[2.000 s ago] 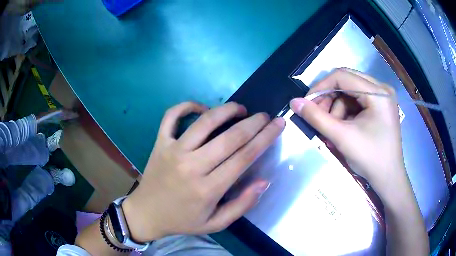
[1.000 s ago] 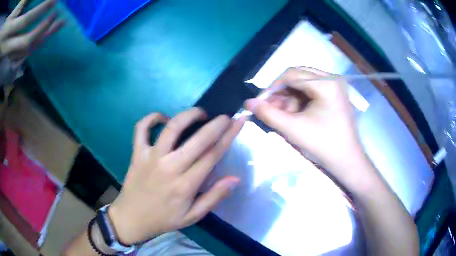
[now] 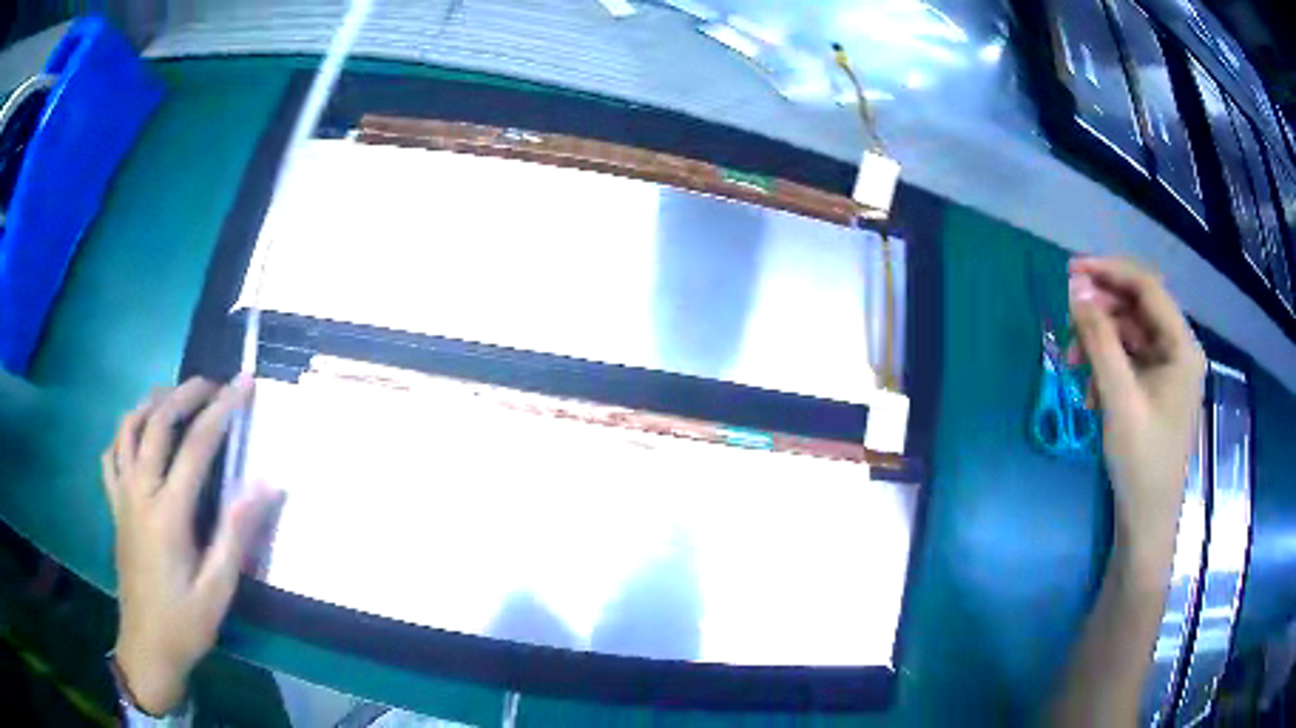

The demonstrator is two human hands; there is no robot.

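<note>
Two long silver-white LCD panels, the far one (image 3: pixel 569 256) and the near one (image 3: pixel 569 526), lie in a black foam tray (image 3: pixel 569 359). A thin white adhesive strip (image 3: pixel 306 128) runs along their left ends and past the tray's far edge. My left hand (image 3: pixel 185 519) rests at the near panel's left end, its fingertips on the strip and the thumb apart. My right hand (image 3: pixel 1137 356) is at the right with curled fingers, above turquoise-handled scissors (image 3: pixel 1066 415); whether it holds anything is unclear.
A blue bin (image 3: pixel 71 185) is at the far left. Clear plastic film (image 3: pixel 910 64) lies behind the tray. Narrow panels in black trays stand at the far right (image 3: pixel 1123 100) and near right (image 3: pixel 1215 526). A flex cable with a white tab (image 3: pixel 877 182) sticks up from the far panel.
The view has swung right. My right hand has left the panels' left ends for the scissors' side. My left hand remains at the near panel's end. The strip now lies across both left ends.
</note>
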